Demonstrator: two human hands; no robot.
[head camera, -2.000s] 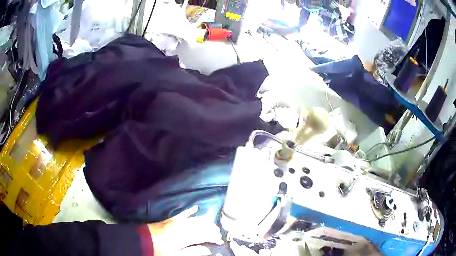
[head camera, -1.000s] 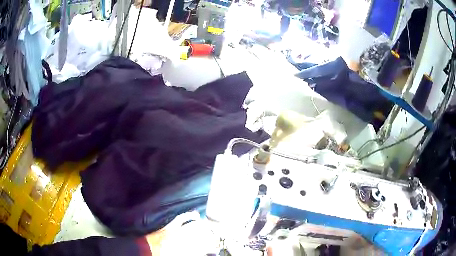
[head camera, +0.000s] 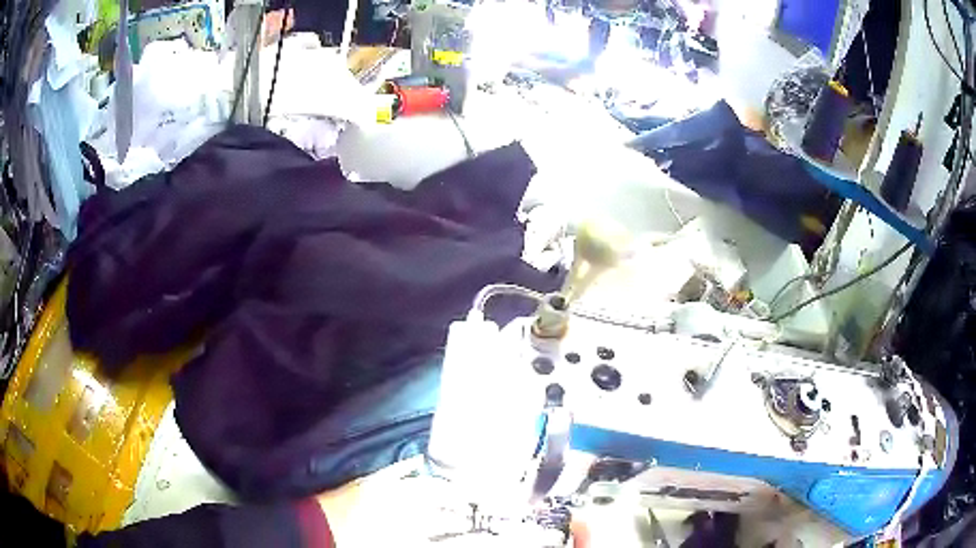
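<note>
A large dark navy-purple garment (head camera: 321, 278) lies heaped left of the sewing machine, with a shinier blue-grey part along its lower edge. The white machine head with a blue stripe (head camera: 685, 385) stands at the lower right. My left hand (head camera: 369, 508) lies at the garment's lower edge, left of the needle area. It is washed out by glare and its fingers are not clear. A small patch of skin shows just right of the needle area at the bottom edge. It is too small to tell what my right hand does. The needle area is overexposed.
A yellow taped bundle (head camera: 91, 412) lies under the garment's left side. Behind are a red spool (head camera: 421, 101) and dark blue cloth (head camera: 738, 171). Dark thread cones (head camera: 827, 123) stand at the right. Pale strips (head camera: 59, 128) hang at the upper left.
The view has shifted, so the machine sits further left than at first. My left hand has moved right and lower, nearer the needle area. Less of my right hand shows below the machine head.
</note>
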